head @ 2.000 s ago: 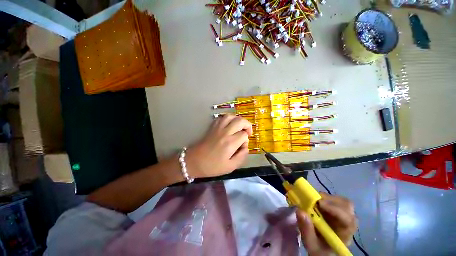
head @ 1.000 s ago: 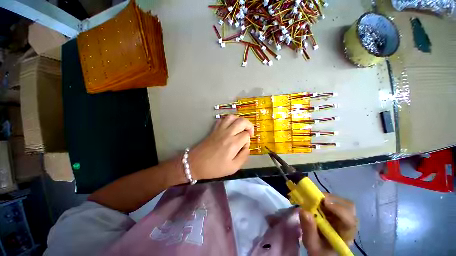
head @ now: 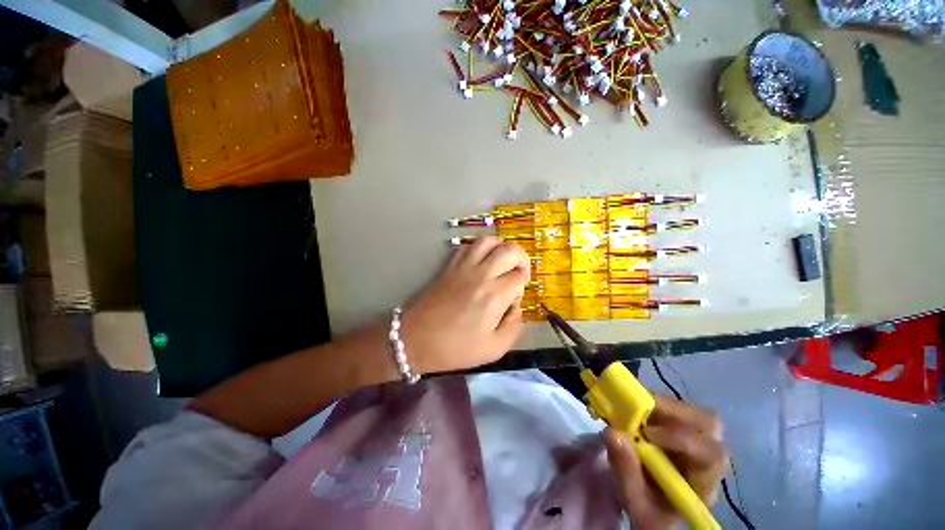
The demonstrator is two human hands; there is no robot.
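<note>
The shiny golden-yellow board panel (head: 589, 248) lies on the pale work board, with connector leads (head: 679, 277) sticking out on its right and at its upper left. My left hand (head: 479, 300) is bare and rests over the panel's lower left corner, fingertips pressed down together. What is under the fingers is hidden, so I cannot tell if it grips a lead. My right hand (head: 668, 455) holds the yellow soldering iron (head: 622, 399). Its dark tip is at the panel's lower edge, just right of my left fingers.
A pile of loose leads (head: 570, 52) lies beyond the panel. A stack of orange-brown panels (head: 254, 104) is at upper left. A round can (head: 772, 88) with silvery bits, a small black block (head: 806, 258) and a green scrap (head: 877, 79) are at right. A red stool (head: 870, 357) stands below.
The iron's tip has moved slightly left, closer to my left fingers. My left hand keeps its place on the panel. The whole view has shifted slightly.
</note>
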